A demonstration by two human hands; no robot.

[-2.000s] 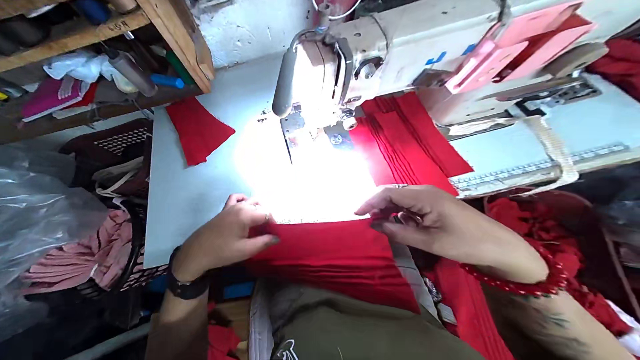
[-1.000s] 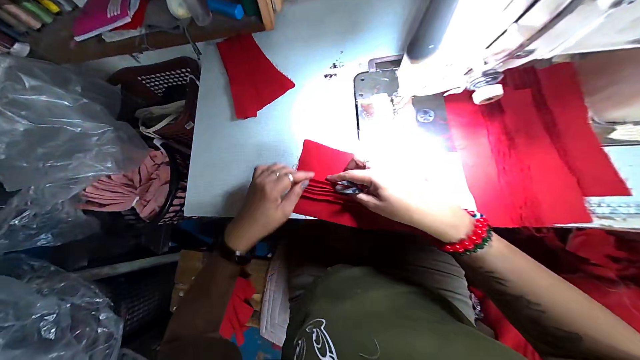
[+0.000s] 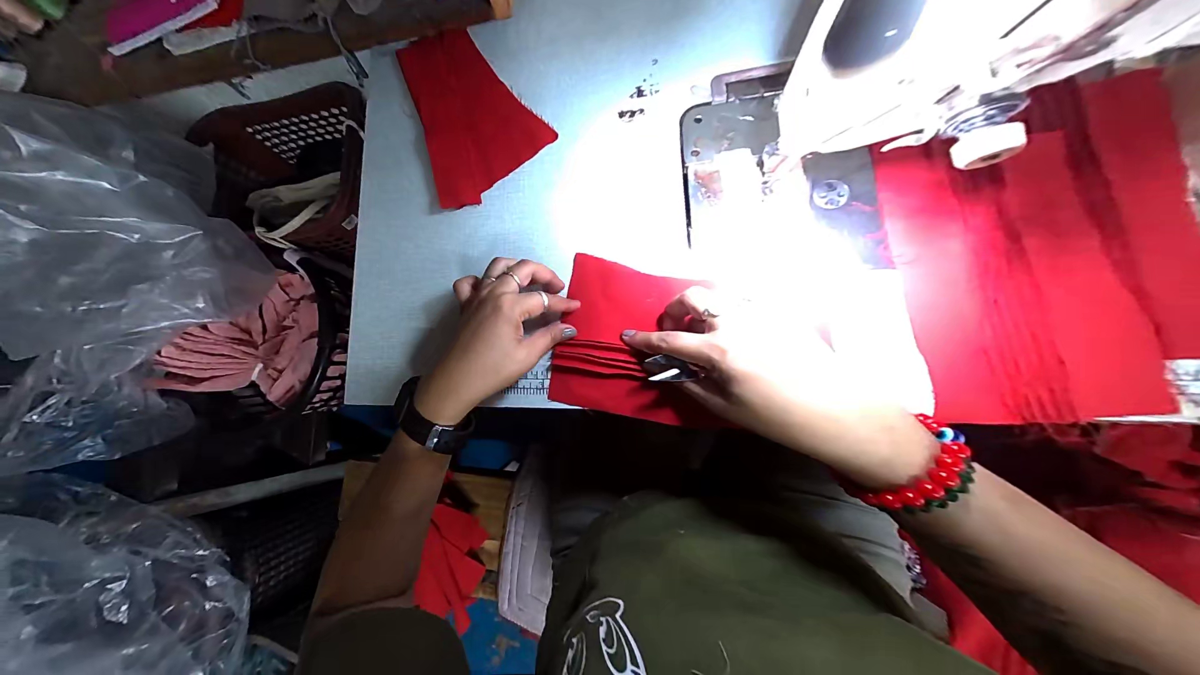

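A red fabric piece [image 3: 623, 295] with several narrow folds lies at the table's front edge. My left hand [image 3: 511, 323] has its thumb and index finger at the cloth's left edge. My right hand [image 3: 741, 361] presses the folds with its index finger and holds small thread snips [image 3: 670, 368] in the palm, metal tips showing. Glare from the lamp washes out part of this hand and the cloth's right end. The sewing machine's needle plate [image 3: 736, 131] is beyond my right hand, and the needle area is lost in the glare.
Pleated red panels [image 3: 1022, 281] lie right of the machine [image 3: 937, 56]. Another red piece [image 3: 469, 122] rests at the back left of the table [image 3: 403, 309]. Baskets [image 3: 272, 122], gathered pink cloth [image 3: 253, 337] and clear plastic bags [image 3: 103, 225] stand left of it.
The view has moved much closer to the table's left part. The red cloth, earlier spread wide between both hands, now lies flat with its folds showing. Snips are visible in my right hand.
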